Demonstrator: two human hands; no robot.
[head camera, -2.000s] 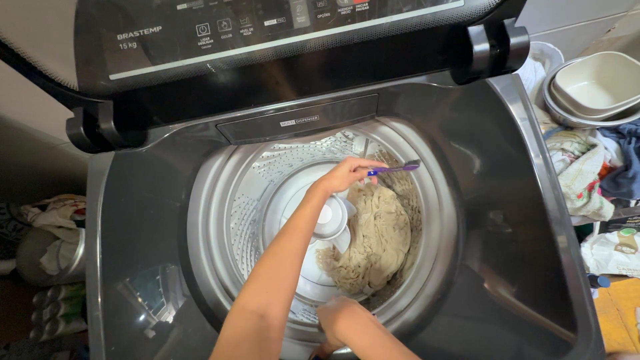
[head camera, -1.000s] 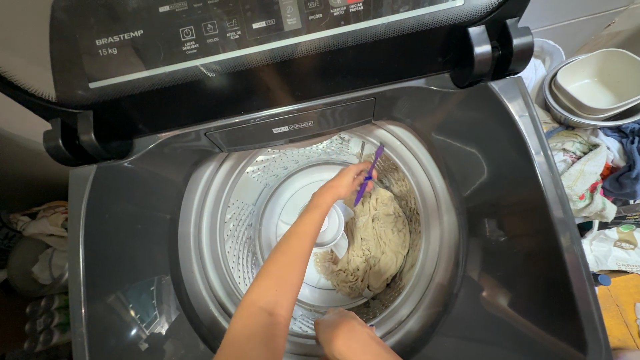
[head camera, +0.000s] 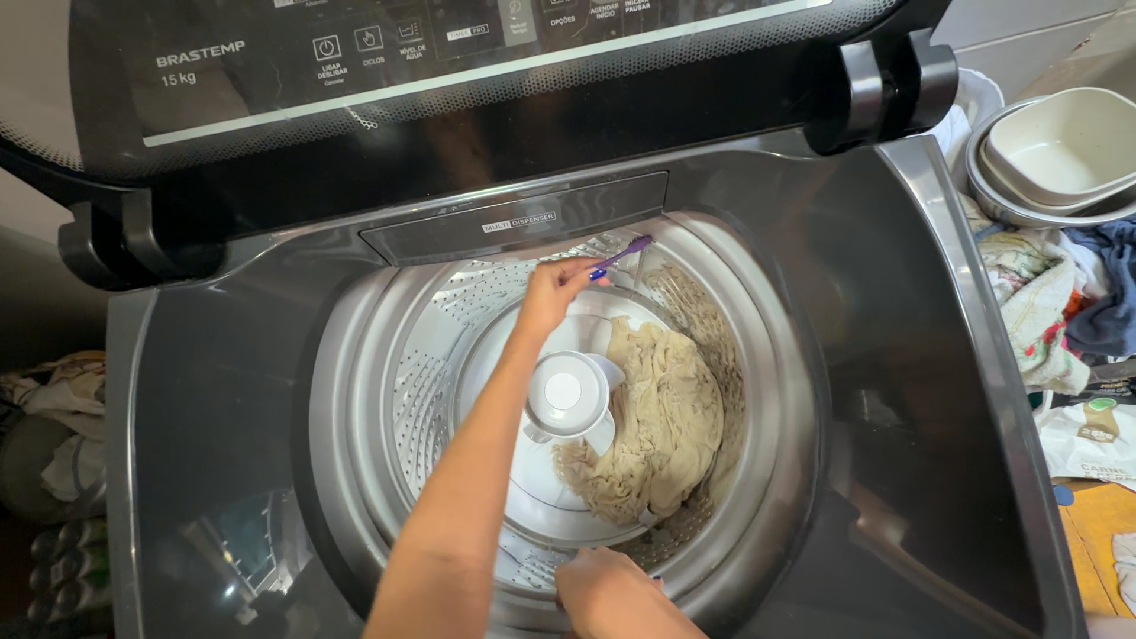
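Note:
My left hand (head camera: 565, 282) reaches to the back of the washing machine's drum and grips a small purple brush (head camera: 627, 251), which looks like a toothbrush. Its head points to the back right, near the perforated drum wall (head camera: 422, 417). Beige wet-looking cloth (head camera: 666, 413) lies bunched on the drum's right side, beside the white agitator (head camera: 568, 390). At the near rim is my right hand (head camera: 612, 590), its fingers bent and mostly hidden, so what it holds cannot be told.
The raised black lid (head camera: 497, 133) with its control panel stands behind the drum. Dark casing (head camera: 905, 399) surrounds the opening. Cream plastic basins (head camera: 1065, 146) and piled cloths (head camera: 1029, 302) are at the right; more cloths (head camera: 67, 399) lie at the far left.
My left hand has moved back and left with the brush. The brush stood nearly upright one second ago and now slants to the right. My right hand has stayed by the near rim.

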